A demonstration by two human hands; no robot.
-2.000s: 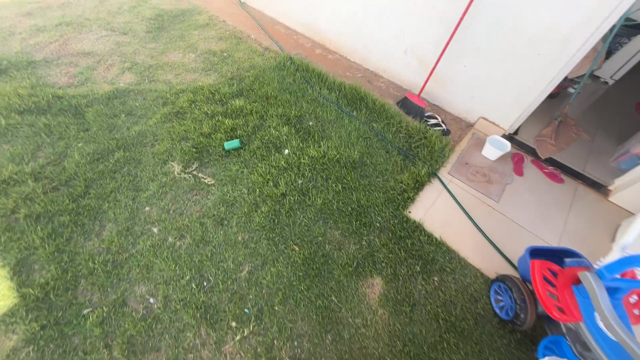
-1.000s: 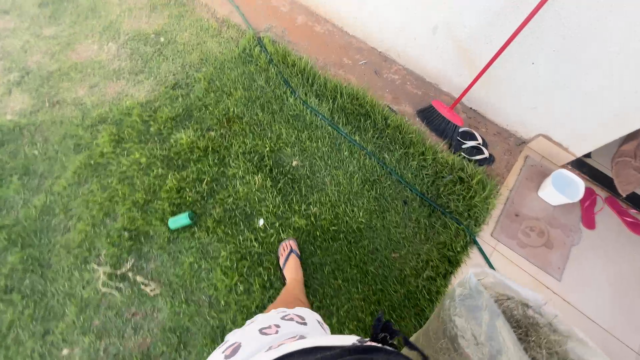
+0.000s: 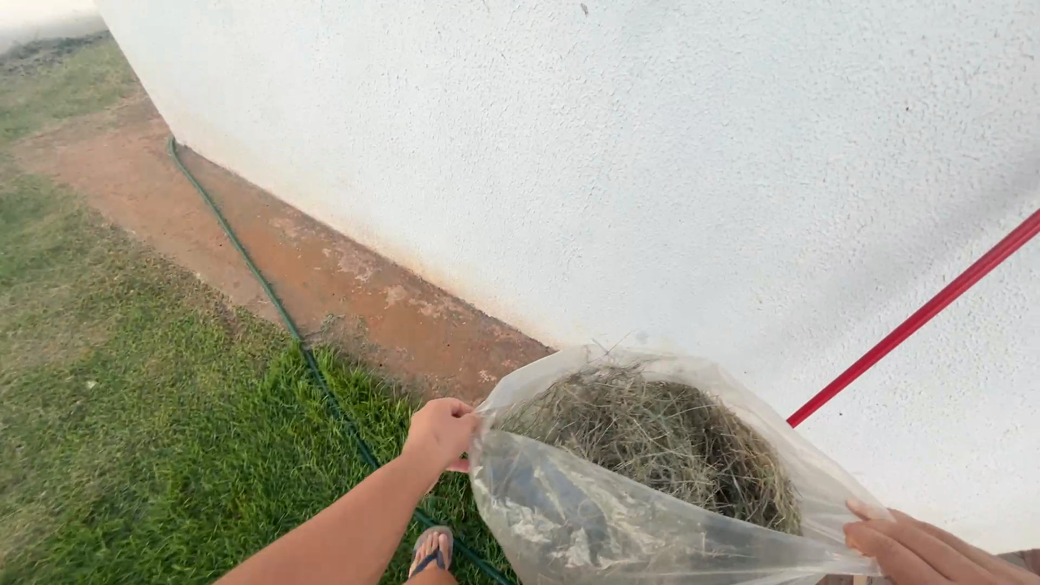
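Observation:
A clear plastic bag (image 3: 569, 520) with dry grass clippings (image 3: 658, 439) inside stands open-mouthed at the bottom centre, against the white wall. My left hand (image 3: 443, 435) pinches the left edge of its rim between thumb and fingers. At the lower right, my right hand (image 3: 918, 544) grips the opposite edge of the rim, so the mouth is stretched between both hands. The bag's lower part is out of frame.
A green garden hose (image 3: 260, 280) runs along the grass and the reddish bare strip by the white wall (image 3: 569, 162). A red broom handle (image 3: 918, 325) slants at the right. My foot in a flip-flop (image 3: 432, 548) is on the grass near the hose.
The view has swung toward the wall. Both my hands have come into view on the bag's rim; one second ago the bag stood at the bottom edge with no hand visible on it.

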